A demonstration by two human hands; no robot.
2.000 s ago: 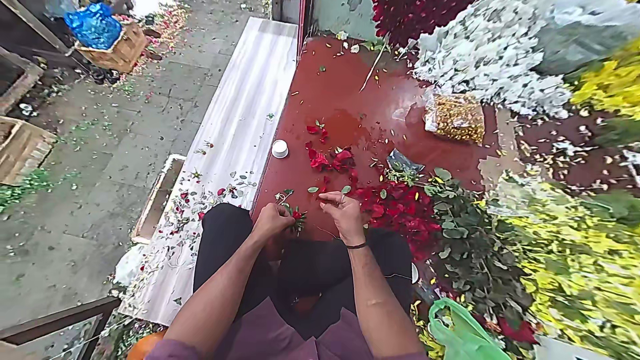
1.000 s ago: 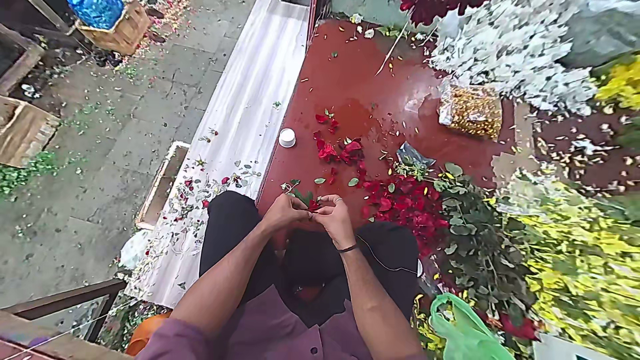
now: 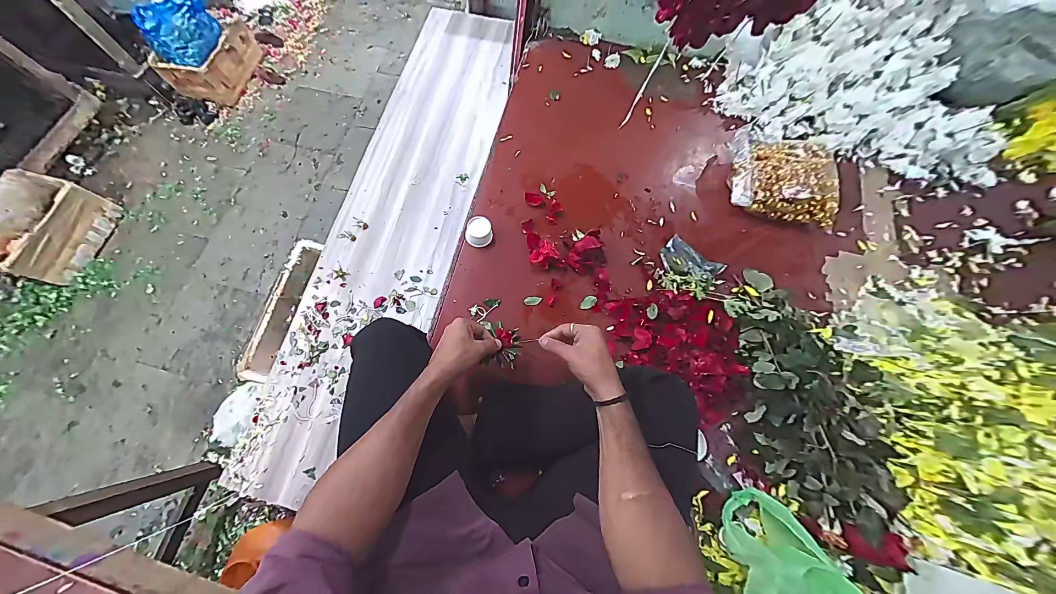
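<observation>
My left hand (image 3: 464,347) holds a small bunch of red petals and green leaves (image 3: 505,342) over the near edge of the red surface. To its right, the fingers of my right hand (image 3: 577,351) are pinched on a thin strand (image 3: 528,341) that runs to the bunch; its exact kind cannot be told. Just beyond my hands lie loose green leaves and red flower heads (image 3: 586,250). A pile of red petals (image 3: 685,338) spreads to the right of my right hand. Farther up stands a small white round container (image 3: 478,232).
Leafy green stems (image 3: 804,396) and yellow flowers (image 3: 973,421) lie at the right. White flowers (image 3: 858,82) and a clear bag of golden pieces (image 3: 792,183) are farther back. A green plastic bag (image 3: 780,544) sits near right. A white corrugated sheet (image 3: 421,148) runs along the left.
My hands were together around the bunch one second ago; now my right hand is apart from it to the right, with the thin strand stretched between them.
</observation>
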